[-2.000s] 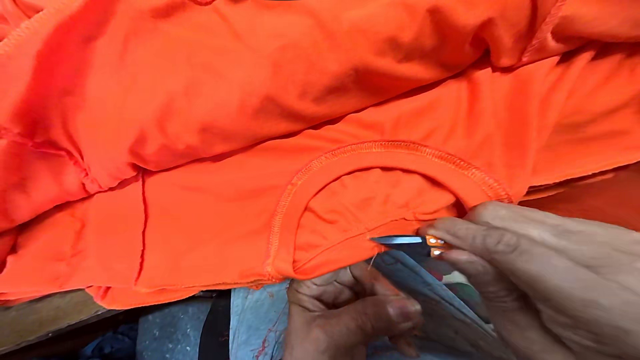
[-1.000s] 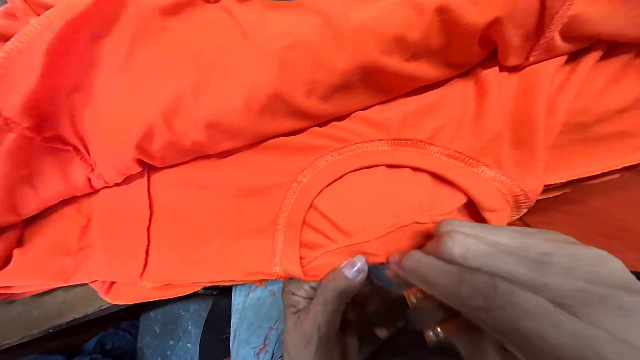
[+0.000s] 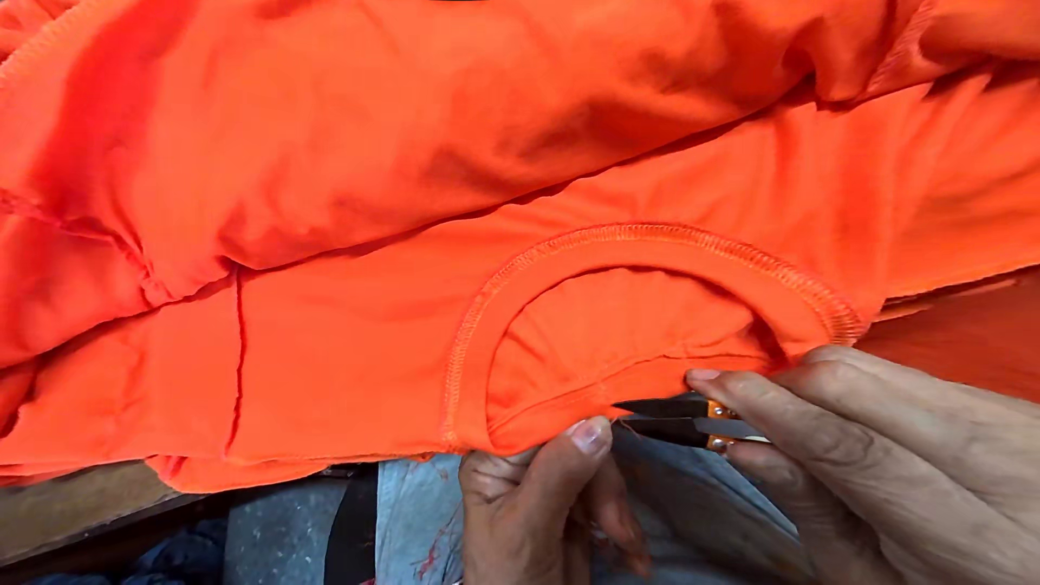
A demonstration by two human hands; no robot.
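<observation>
An orange knit garment (image 3: 349, 357) lies spread before me, its ribbed neckband (image 3: 634, 248) curving in an arc with an overlocked seam around it. My left hand (image 3: 544, 496) pinches the neckband's near edge between thumb and fingers. Thread snips (image 3: 707, 422) with dark blades and orange parts are in my right hand (image 3: 877, 455), between thumb and fingers. Their blades stand apart, the tips close beside my left thumb. A thin loose thread (image 3: 626, 424) shows at the blades.
More orange fabric (image 3: 406, 106) is heaped behind the neckband. The wooden edge of a table (image 3: 89, 504) shows at the lower left. Below the garment are light blue cloth (image 3: 418, 504) with red thread bits on it, and dark blue cloth (image 3: 183, 556).
One second ago the blades were mostly hidden behind my fingers; now they show, spread apart. My left thumb, lower two seconds ago, has come up onto the neckband's edge.
</observation>
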